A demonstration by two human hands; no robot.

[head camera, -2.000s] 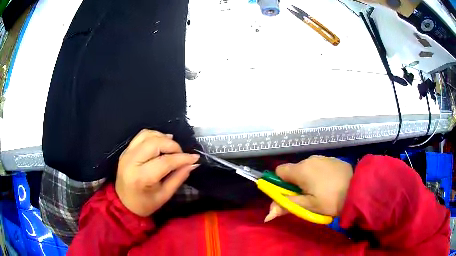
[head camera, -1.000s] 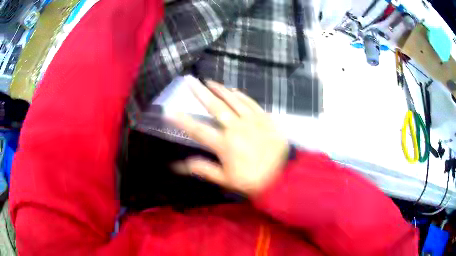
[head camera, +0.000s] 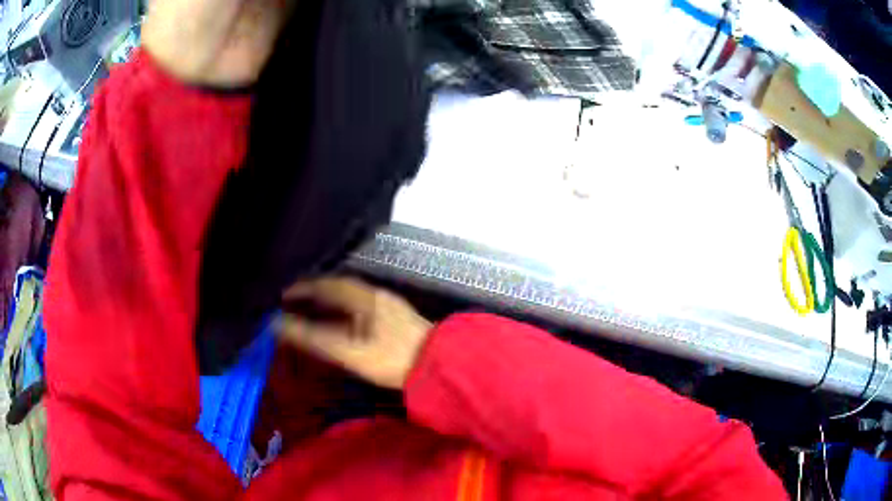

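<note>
A black fabric panel (head camera: 328, 137) hangs blurred from the top edge across the table's front edge. My left hand (head camera: 220, 37) is at the top left, beside the panel; its fingers are cut off or hidden, so its grip does not show. My right hand (head camera: 357, 323) is in front of the table edge, at the panel's lower part. It is blurred, and I cannot tell if its fingers hold the fabric. Plaid fabric (head camera: 548, 49) lies at the back of the table.
Shears with yellow and green handles (head camera: 810, 269) lie at the right, beside orange snips (head camera: 773, 152). The sewing machine's grey-blue attachment (head camera: 715, 119) is at the back right. A ruler tape (head camera: 509, 284) runs along the front edge. A blue crate (head camera: 235, 406) is below.
The shears were in my right hand and now lie on the table. The plaid fabric has shifted to the back. The black panel now hangs between my arms, and my left arm is raised.
</note>
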